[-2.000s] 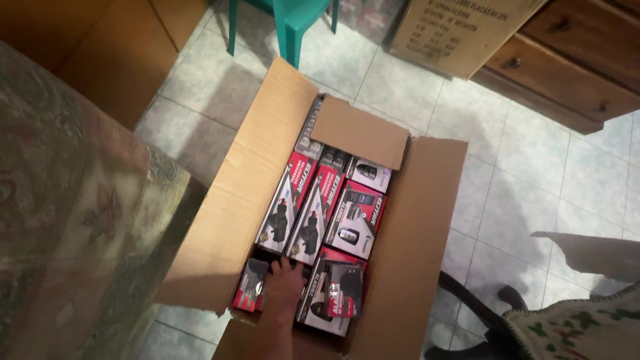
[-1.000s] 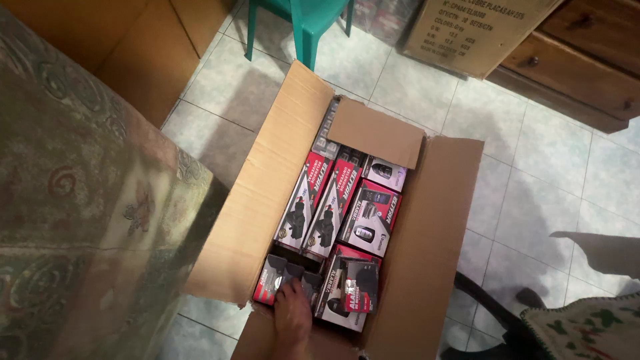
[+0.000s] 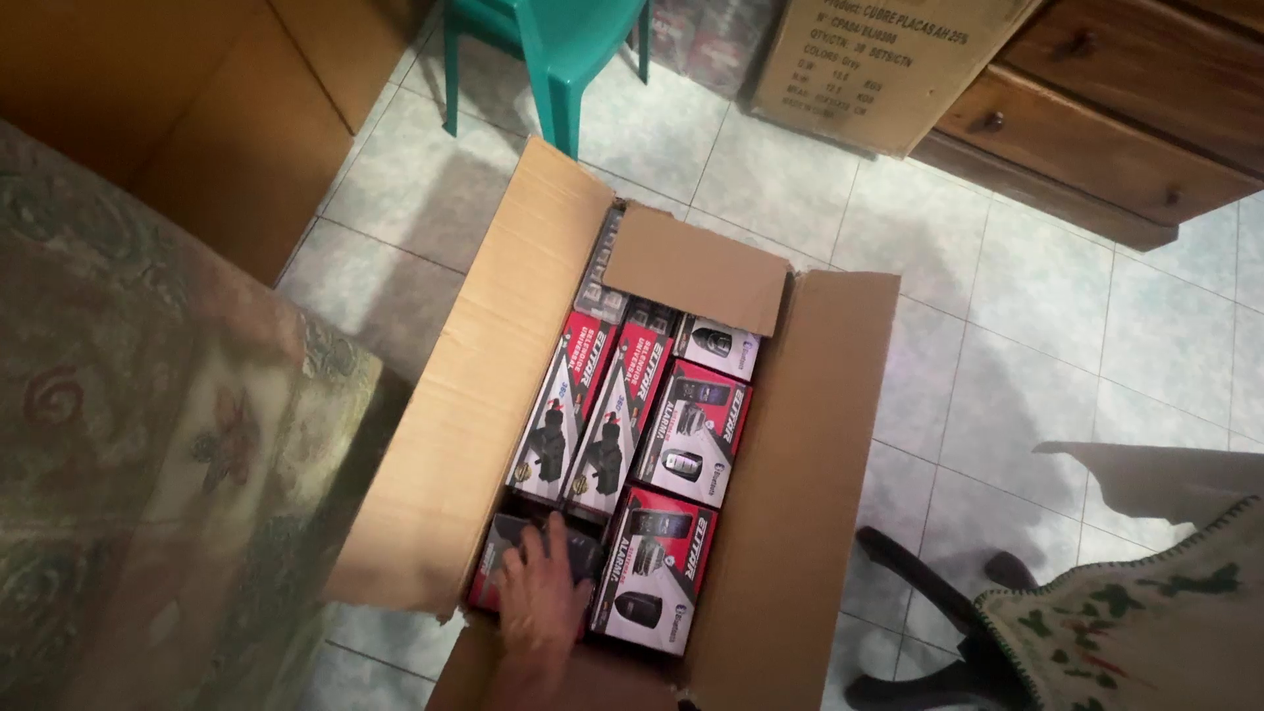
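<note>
My left hand (image 3: 538,588) reaches from the bottom edge into an open cardboard box (image 3: 425,434), palm down with fingers apart. Its fingers rest on a dark and red package (image 3: 499,553) in the box's near left corner; the hand hides part of it. Just right of the hand lies a red and white car alarm box (image 3: 657,573), with another alarm box (image 3: 696,430) beyond it. Two long solenoid boxes (image 3: 563,415) lie side by side ahead of my fingers. Clear plastic packs (image 3: 600,281) show at the far left end. My right hand is not in view.
A green plastic chair (image 3: 568,59) stands beyond the box. Behind are a printed carton (image 3: 864,74) and a wooden drawer unit (image 3: 1106,118). Patterned fabric (image 3: 168,444) fills the left side. At lower right are dark curved legs (image 3: 928,592) and an embroidered cloth (image 3: 1136,602).
A small dark and red package that lay on top of the near right alarm box is gone from there. My left hand stays over the near left corner, its fingers now more spread.
</note>
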